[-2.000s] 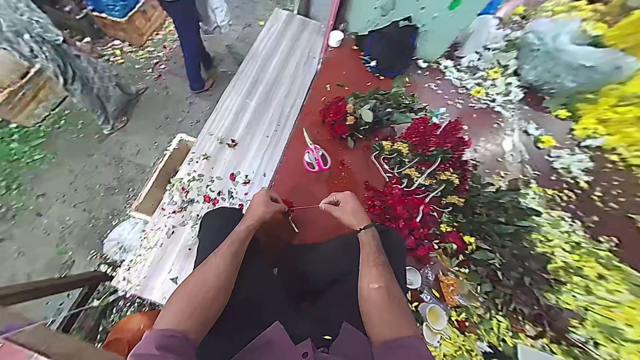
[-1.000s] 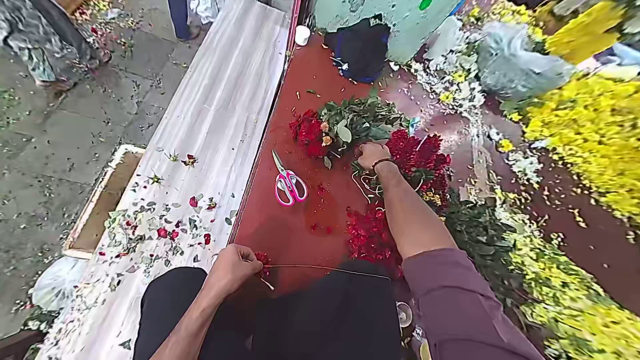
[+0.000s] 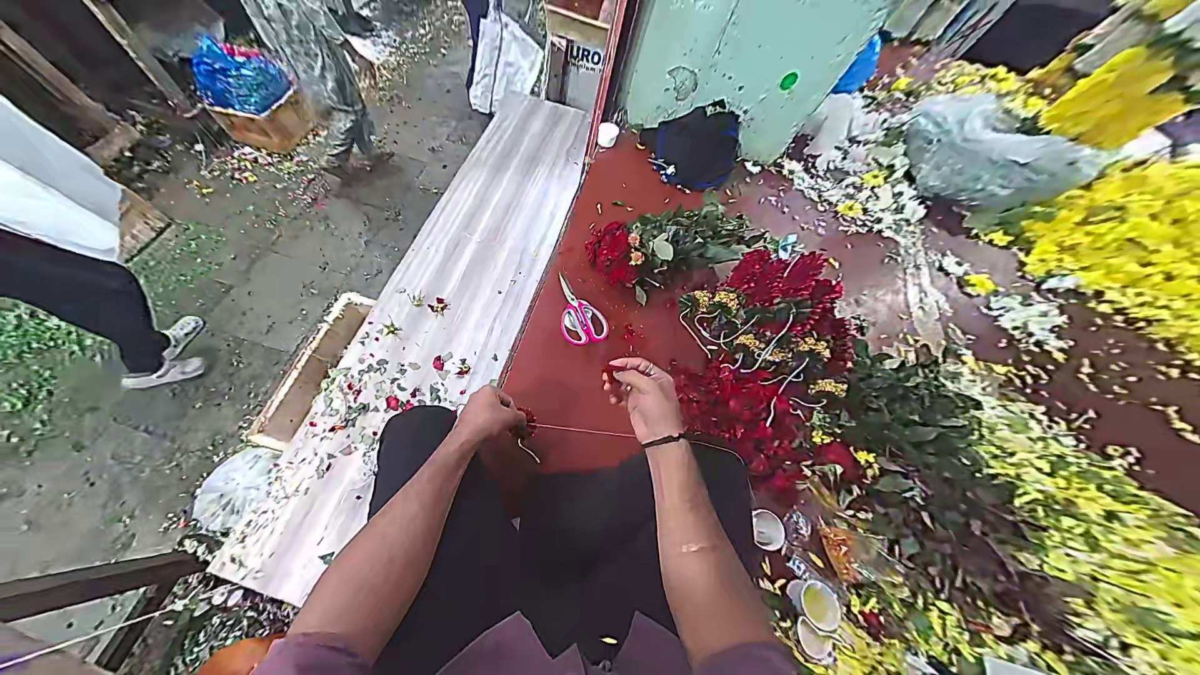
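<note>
My left hand (image 3: pixel 491 413) is closed on a thin string (image 3: pixel 586 430), with small red flowers (image 3: pixel 527 419) tied at its fingers and a loose string end hanging below. The string runs right, toward my right wrist. My right hand (image 3: pixel 643 394), wearing a ring and a dark wristband, pinches a small dark red piece, likely a flower, between thumb and fingers. Beyond it, pink-handled scissors (image 3: pixel 583 321) lie on the red surface (image 3: pixel 553 375). Right of my right hand are red flower garlands (image 3: pixel 783 300) with white strings and yellow blossoms. A red bunch with leaves (image 3: pixel 614 253) lies farther back.
A pale board (image 3: pixel 487 234) with scattered petals and leaves runs along the left. Yellow flowers (image 3: pixel 1125 253), a plastic bag (image 3: pixel 994 155) and leaf stems (image 3: pixel 928 441) spread at right. Cups (image 3: pixel 818 607) stand near my right knee. A person's legs (image 3: pixel 84 291) show at far left.
My right hand has come back from the red garlands toward my left hand, and now holds a small red piece. My left hand has kept hold of the string. A person's legs have appeared at far left.
</note>
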